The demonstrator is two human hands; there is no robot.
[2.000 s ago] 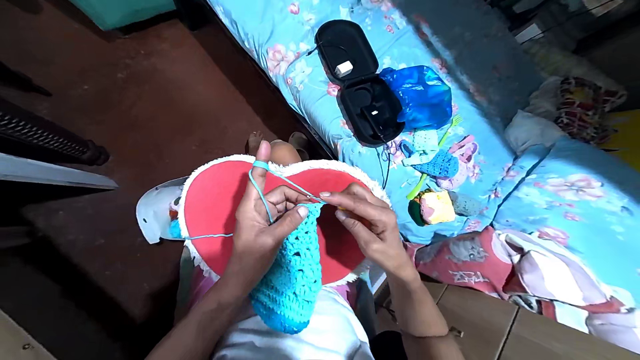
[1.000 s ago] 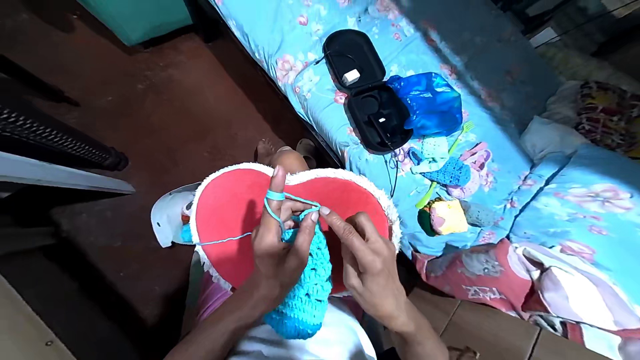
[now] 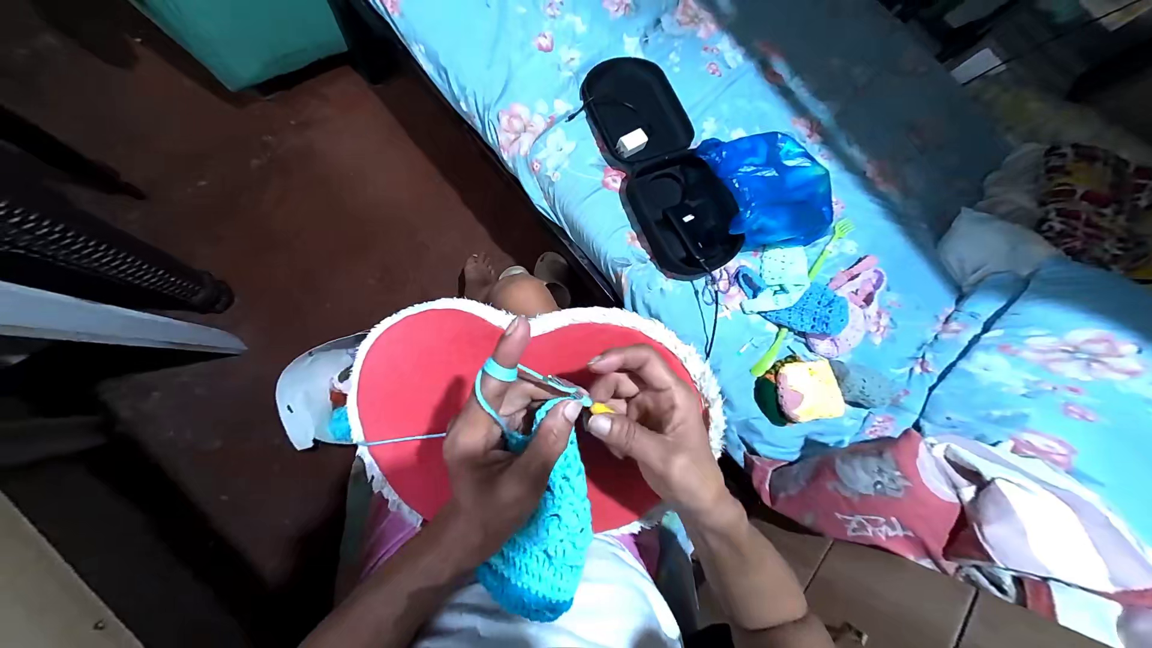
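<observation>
My left hand (image 3: 504, 432) pinches the top edge of a turquoise crocheted piece (image 3: 544, 540), with turquoise yarn (image 3: 499, 371) looped round its raised index finger. My right hand (image 3: 652, 423) grips a crochet hook (image 3: 600, 409), of which a yellow part of the handle shows between the fingers; the hook's tip meets the work at my left thumb. Under both hands a red heart-shaped cushion (image 3: 414, 378) with white fringe lies on my lap. The yarn runs left over the cushion to a turquoise ball (image 3: 340, 423) in a whitish container (image 3: 306, 396), partly hidden.
On the flowered blue bed cover (image 3: 576, 180) are an open black case (image 3: 643, 108), a blue plastic bag (image 3: 781, 189), several crocheted pieces (image 3: 810, 309), a green plastic fork (image 3: 841, 230) and a yellow-and-pink item (image 3: 810, 390). Crumpled red and white cloth (image 3: 855, 486) lies at the right.
My right hand's fingers have spread and lifted more, and the yellow of the hook now shows. My left hand keeps its hold on the turquoise piece. The view has shifted slightly.
</observation>
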